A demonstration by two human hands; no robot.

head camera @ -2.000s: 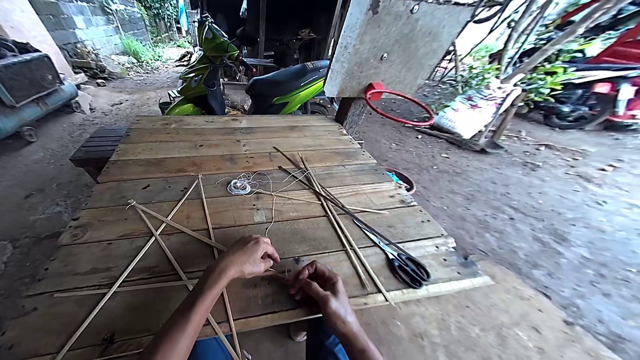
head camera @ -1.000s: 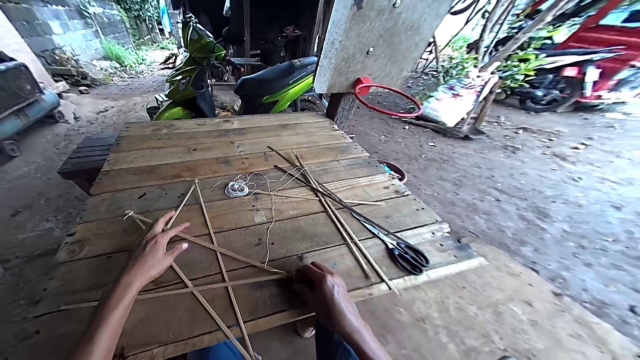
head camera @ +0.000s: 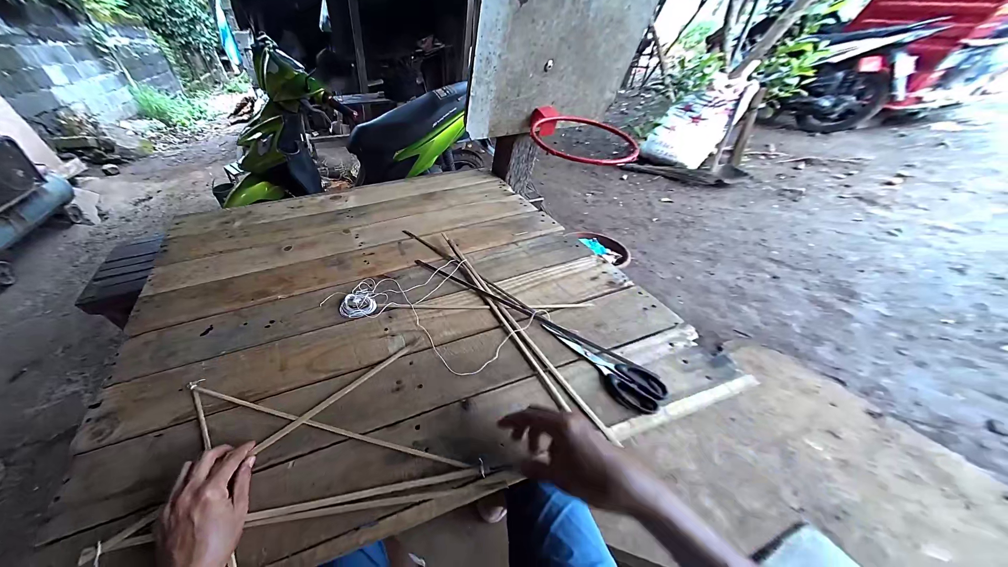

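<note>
Thin bamboo strips [head camera: 335, 431], joined at tied ends, lie crossed in angular shapes at the near left of the wooden plank table. My left hand [head camera: 206, 504] rests over several strips at the lower left, touching them; its grip is unclear. Just right of a tied corner, my right hand [head camera: 551, 449] is raised with fingers apart and nothing seen in it. Beyond it lie loose bamboo strips [head camera: 512, 331], some darker. Black-handled scissors [head camera: 634, 387] lie partly under a dark strip. White string [head camera: 360, 304] sits coiled mid-table, a loose length trailing rightward.
The plank table [head camera: 315, 260] has a pale strip along its right near edge. A red hoop [head camera: 583, 142] on a board overhangs beyond the far right corner. A green motorbike [head camera: 276, 142] stands behind. A dark slatted bench [head camera: 122, 276] is at the left, and a round tub [head camera: 602, 249] at the right.
The tied strips have shifted and turned on the table. My left hand has come nearer, toward the table's lower left. My right hand has lifted off the near edge, and the string's loose end lies farther right.
</note>
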